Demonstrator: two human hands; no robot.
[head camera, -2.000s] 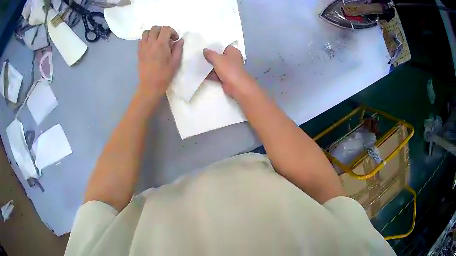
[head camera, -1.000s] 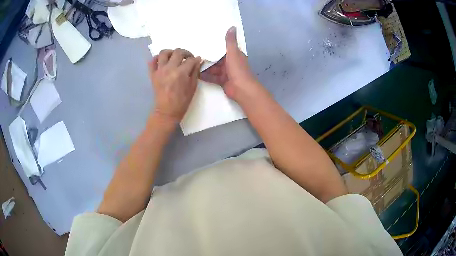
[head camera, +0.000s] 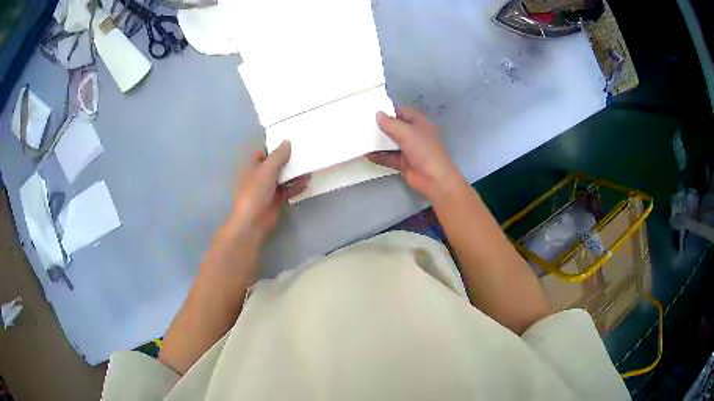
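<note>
A stack of cream-white cut panels (head camera: 313, 55) runs from the table's far side toward me, with a straight crosswise edge near its near end. My left hand (head camera: 268, 184) grips the near left corner of the upper layer, thumb on top and fingers beneath. My right hand (head camera: 415, 149) grips the near right corner the same way. The held end is raised a little above a lower cream layer (head camera: 344, 178), whose edge shows between my hands. The fingers under the fabric are partly hidden.
Small white pieces (head camera: 90, 215) and narrow strips lie at the left. Black-handled scissors (head camera: 163, 35) and a tapered cream piece (head camera: 124, 59) lie at the far left. A steam iron (head camera: 540, 17) stands at the far right. A yellow-framed cart (head camera: 583, 274) with a cardboard box is beside the table at right.
The folded-up end of the panel now lies flat toward me, showing a straight crosswise edge. My left hand has moved nearer me to the left corner, my right hand to the right corner.
</note>
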